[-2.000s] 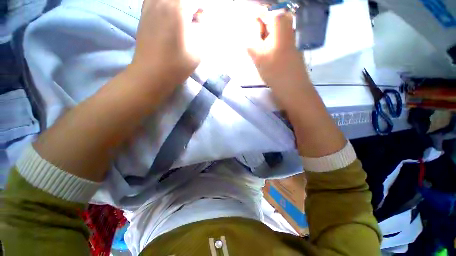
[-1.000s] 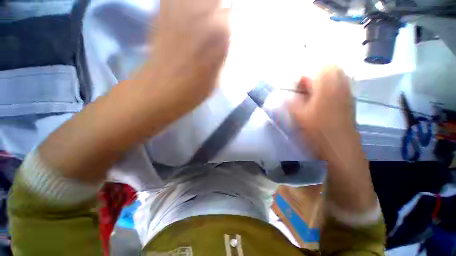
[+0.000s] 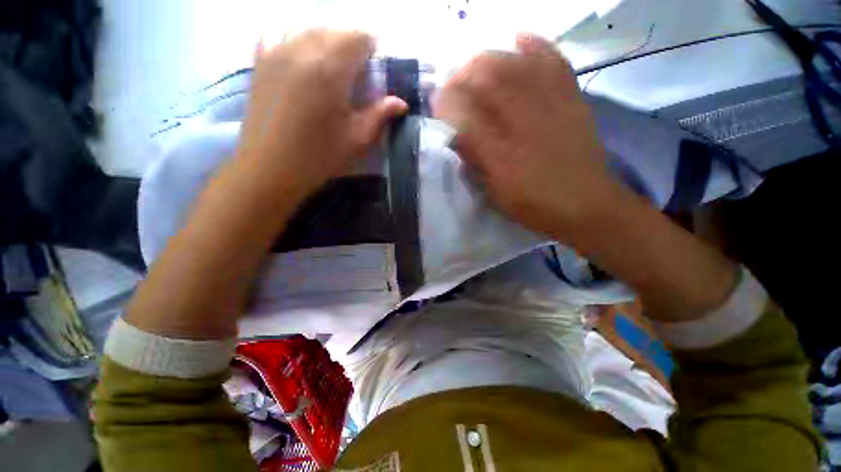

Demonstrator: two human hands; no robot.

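Note:
A light grey garment (image 3: 461,217) with a narrow dark strip (image 3: 404,175) lies across the table edge and my lap. My left hand (image 3: 318,111) grips the cloth just left of the strip, its thumb against the strip's upper part. My right hand (image 3: 521,129) is on the cloth just right of the strip, fingers curled and blurred; whether it pinches the cloth is hard to tell. A wider dark band runs left from the strip, partly behind my left forearm.
White table (image 3: 166,55) with a printed ruler scale (image 3: 728,120) on its front edge. Scissors (image 3: 816,69) are cut off at the upper right. Dark cloth (image 3: 46,138) is heaped at left. A red basket (image 3: 309,392) stands below, a cardboard box (image 3: 636,341) by my right knee.
The view has shifted and the machine parts are out of the picture. My hands have come closer together on either side of the strip. The strip now runs nearly straight towards me instead of diagonally.

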